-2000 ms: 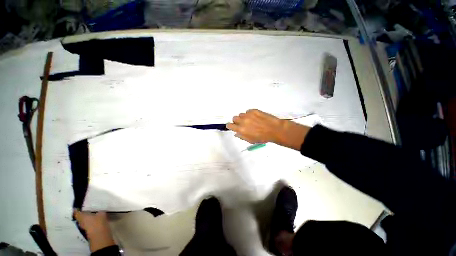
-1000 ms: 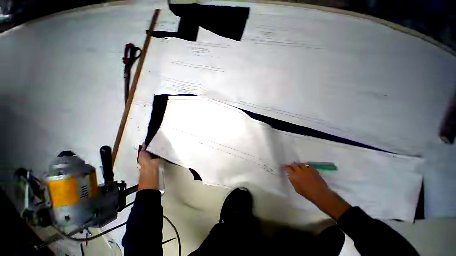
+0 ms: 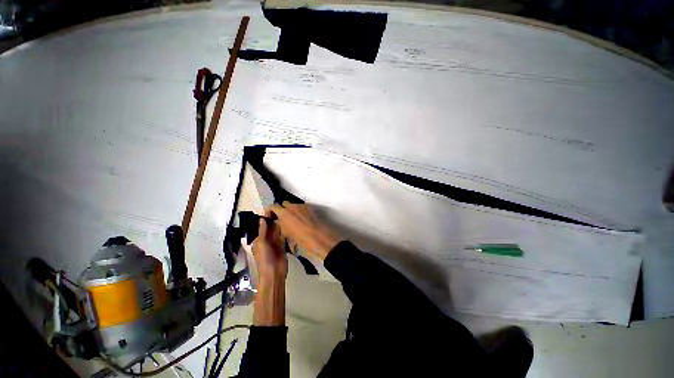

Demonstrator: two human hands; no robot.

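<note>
A long white-topped cut panel (image 3: 384, 214) with dark layers at its edges lies in front of me. My left hand (image 3: 270, 255) and my right hand (image 3: 301, 227) are close together at its left end, both gripping dark fabric there. A bunched dark piece (image 3: 250, 224) shows at my left fingers; the fingertips partly hide what is held. A pale triangle shows between dark edges just above the hands. A green-handled tool (image 3: 500, 249) with a thin tip lies on the panel's right part.
The cutting machine (image 3: 126, 299), with yellow band and cable, stands at lower left. A brown wooden strip (image 3: 214, 125) and red-handled shears (image 3: 201, 111) lie behind it. A black offcut (image 3: 336, 33) lies at the back. A dark block is cut off at the right edge.
The view has shifted left, showing the machine. My right hand has moved left from the panel's middle to join my left hand. The panel's left end is now disturbed, with dark fabric bunched up.
</note>
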